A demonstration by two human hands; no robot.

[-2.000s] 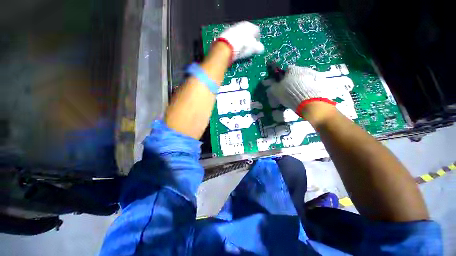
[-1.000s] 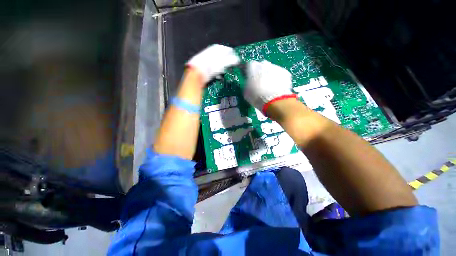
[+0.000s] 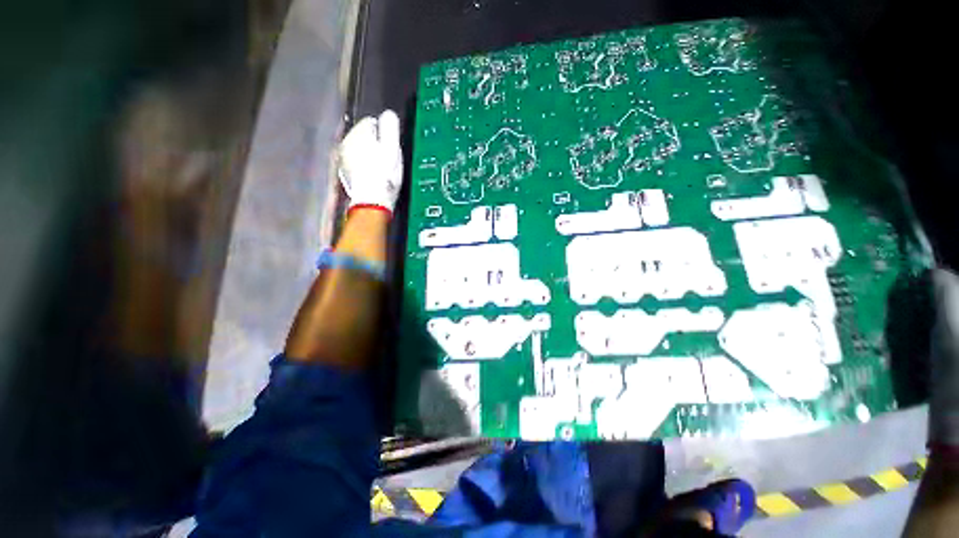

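A large green printed circuit board (image 3: 547, 105) with white solder areas and white outlined patterns lies in front of me. My left hand (image 3: 373, 163), in a white knitted glove with a red cuff, is just beyond the board's left edge, beside the upper half; it shows no tool and a narrow dark gap separates it from the board. My right hand (image 3: 945, 347), also gloved, is at the far right, beside the board's right side, dark, blurred and cut off by the picture's edge. Its fingers and anything in them cannot be made out.
A dark surface (image 3: 442, 26) lies behind the board. A pale metal edge (image 3: 354, 63) runs along the left, with grey floor beyond it. Yellow-black tape (image 3: 841, 492) and a purple shoe (image 3: 728, 502) show below the board. The right background is very dark.
Both hands have left the middle of the board: the left moved left past its edge, the right moved far right. The board looks larger and fills more of the view.
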